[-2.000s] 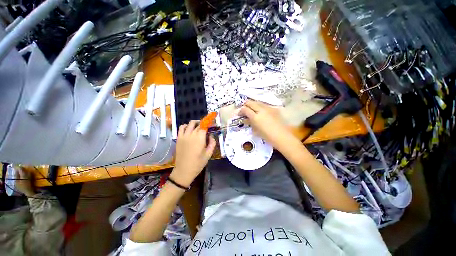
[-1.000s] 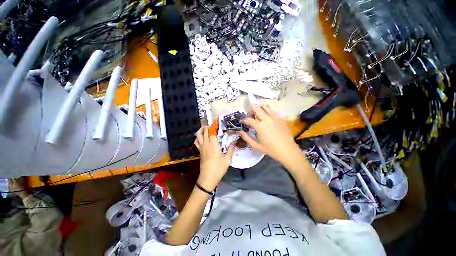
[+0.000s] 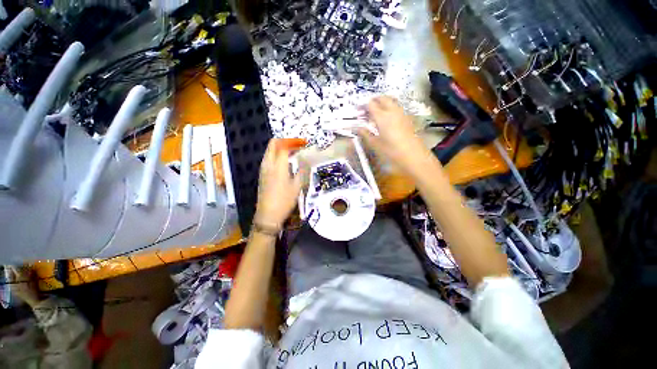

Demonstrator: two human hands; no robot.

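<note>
A white camera housing lies at the table's front edge, its round end with the centre hole towards me. Its squarer end has a dark opening with small parts inside, and white rods stand at its sides. My left hand is beside the housing's left side, with an orange spot at its fingers; whether it holds anything is unclear. My right hand reaches over the near edge of the small white fittings, up and right of the housing. Its fingertips are blurred, so a held part cannot be made out.
A black parts tray lies left of the fittings. Stacked housings with rods fill the left. A black glue gun lies at right. Dark metallic parts are piled behind. Clear plastic trays hold wires at far right.
Both hands have come away from the housing's opening. My right hand has moved forward to the white fittings, my left hand slightly left. The housing now shows whole.
</note>
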